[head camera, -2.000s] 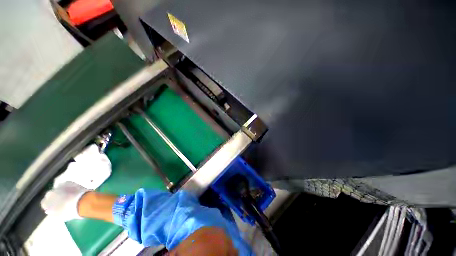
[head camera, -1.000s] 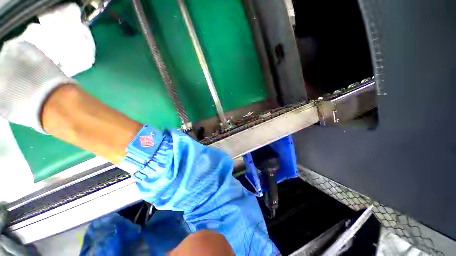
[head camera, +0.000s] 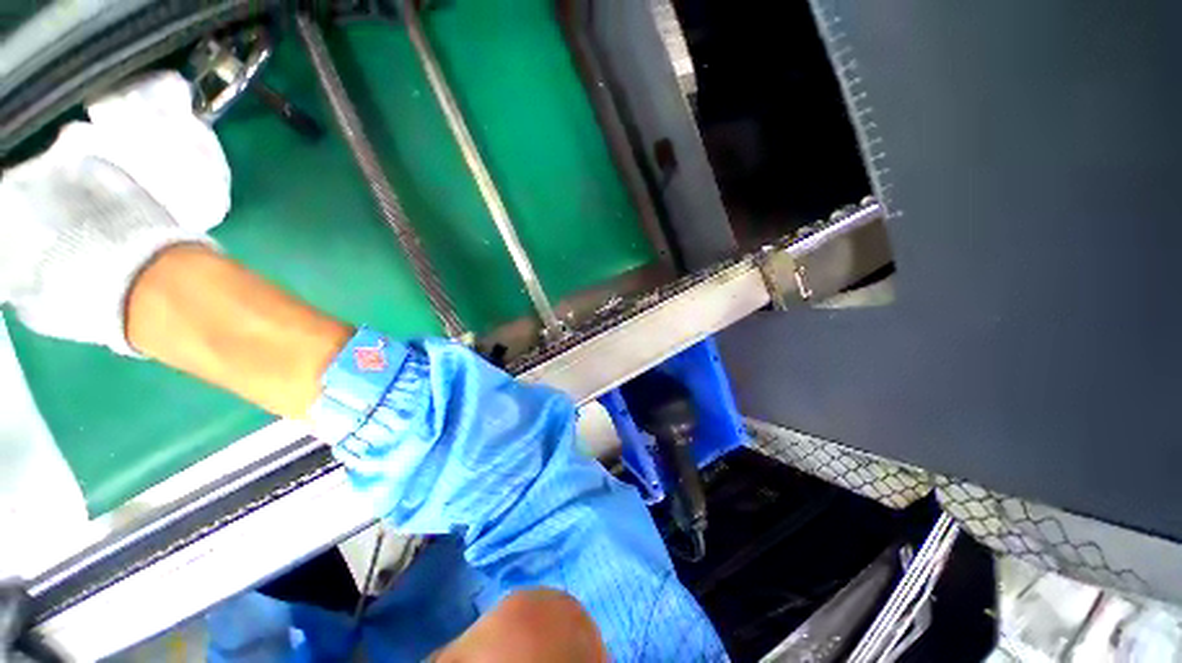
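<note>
My right hand (head camera: 81, 246), in a white knit glove under a blue sleeve, is at the left, over the green bed (head camera: 298, 233). A crumpled white cloth (head camera: 169, 143) lies against its far side. Glove and cloth blend together and the fingers cannot be made out, so I cannot tell whether it grips the cloth. A small metal fitting (head camera: 227, 75) is just beyond the cloth. My left hand is not in view.
A ridged rod (head camera: 376, 175) and a smooth rod (head camera: 480, 168) cross the bed. The near conveyor rail (head camera: 674, 324) carries a chain. A blue bin (head camera: 717, 402) hangs below it. A dark grey machine cabinet (head camera: 1024, 259) stands right. Metal bars (head camera: 907, 583) lie at the lower right.
The view has come closer and turned since two seconds ago, then shifted slightly. My right hand stays beside the cloth, now nearer and larger in view. The cloth remains near the metal fitting.
</note>
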